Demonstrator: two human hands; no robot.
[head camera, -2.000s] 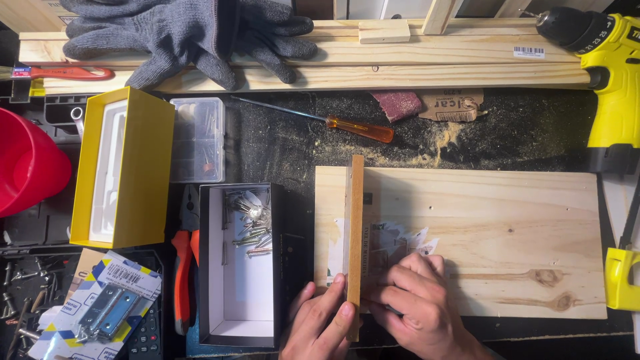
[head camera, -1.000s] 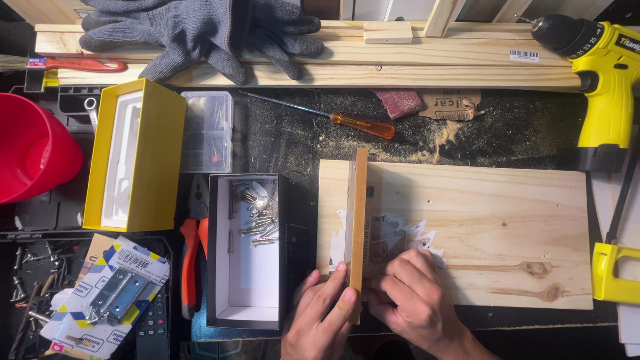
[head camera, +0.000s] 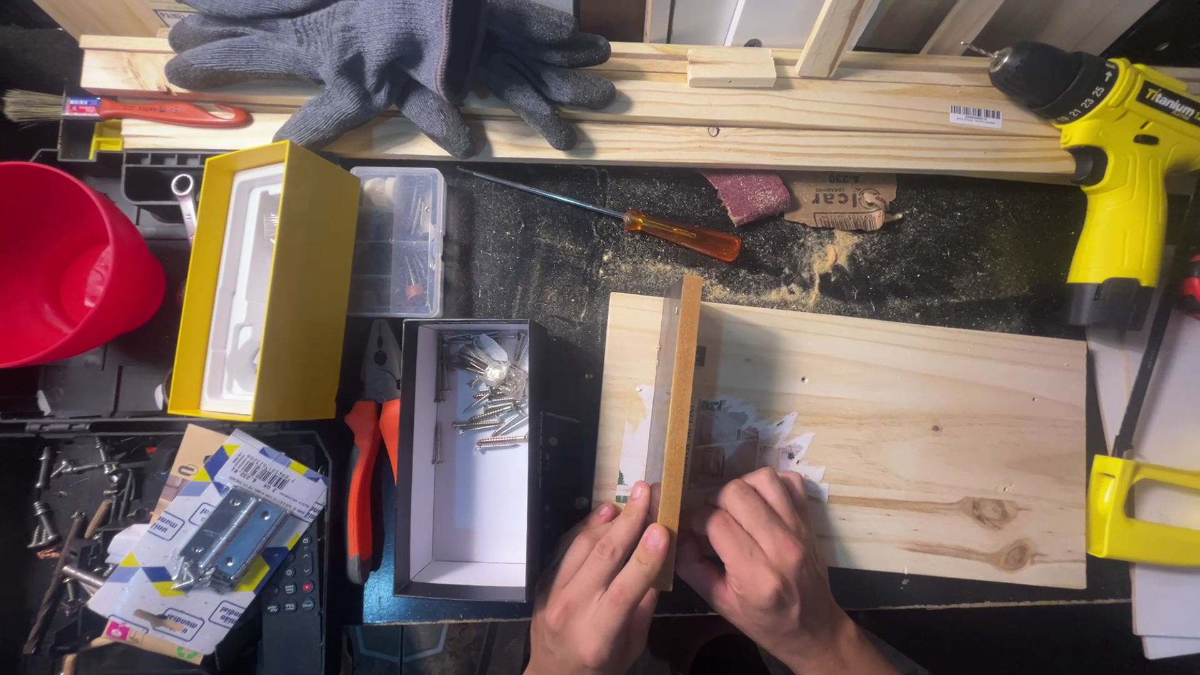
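A narrow wooden strip (head camera: 682, 403) stands on edge across the left part of a pine board (head camera: 900, 431). My left hand (head camera: 605, 586) grips the strip's near end, with fingertips on its side and top edge. Just right of the strip, my right hand (head camera: 769, 562) is curled low over the board; its fingertips are hidden, so what it holds cannot be told. Torn paper label remnants (head camera: 764, 445) cling to the board on both sides of the strip.
A black box (head camera: 469, 553) with screws, orange-handled pliers (head camera: 363, 487) and a yellow box (head camera: 314, 291) lie left. Behind are a screwdriver (head camera: 684, 234), sandpaper (head camera: 750, 195), gray gloves (head camera: 375, 56) and planks (head camera: 891, 103). A yellow drill (head camera: 1120, 178) and yellow-handled saw (head camera: 1139, 511) lie right.
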